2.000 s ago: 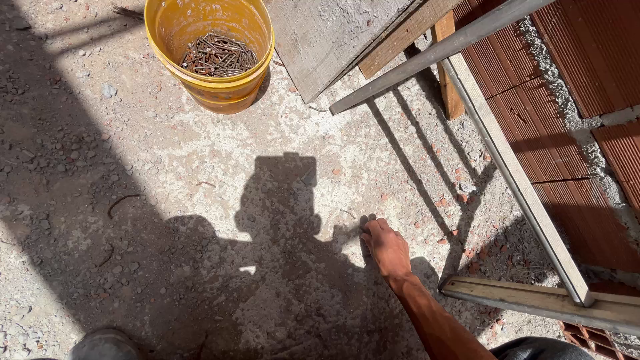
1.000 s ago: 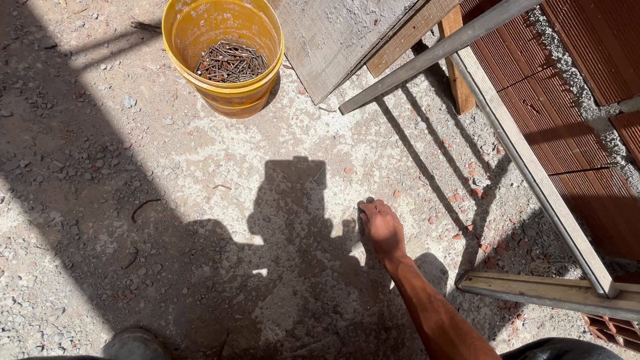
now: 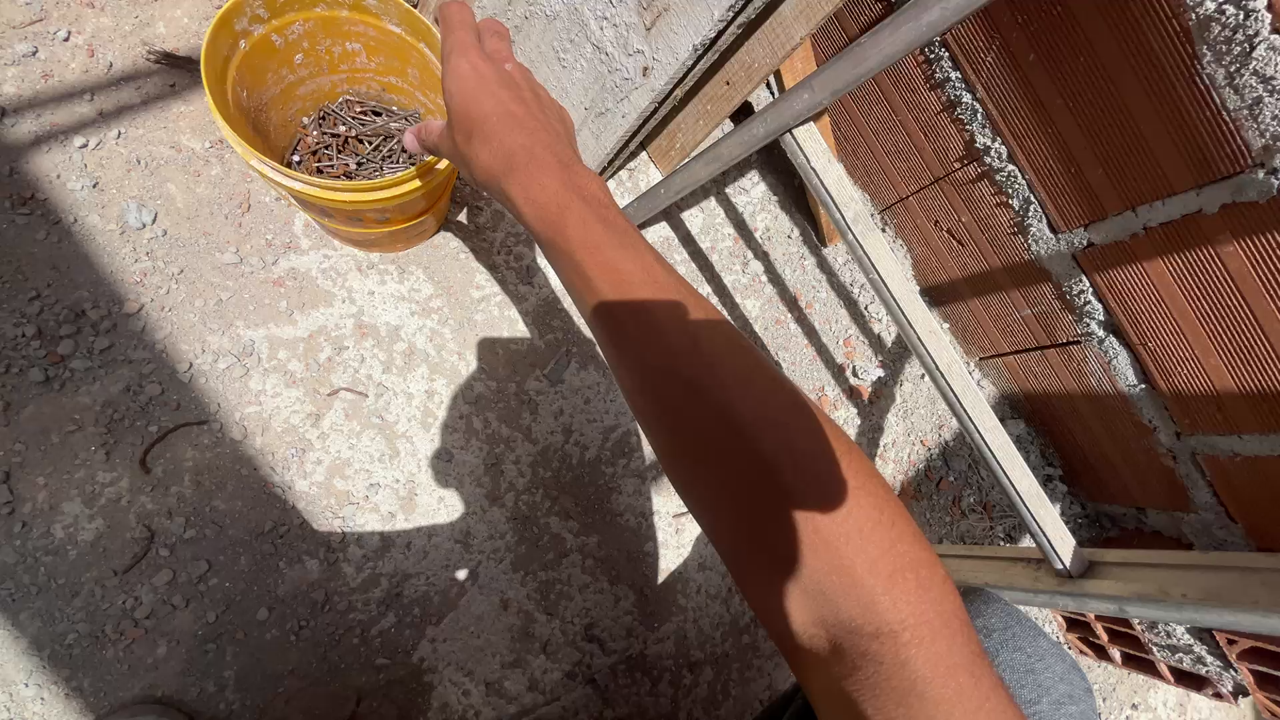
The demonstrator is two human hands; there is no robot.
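A yellow plastic bucket stands on the rough concrete floor at the upper left, with a heap of nails in its bottom, some of them rusty. My right hand is at the bucket's right rim, its thumb reaching over the edge above the nails. The back of the hand faces me and the fingertips run up toward the frame's top, so whether anything is between them is hidden. My left hand is out of view.
A cement-crusted board and wooden planks lie right of the bucket. A metal pole and a long metal-edged bar slant before a hollow-brick wall. Bent wire and small rubble lie on the floor.
My right hand was low over the floor at the centre, fingers together near the ground; it has moved up and left to the bucket's rim.
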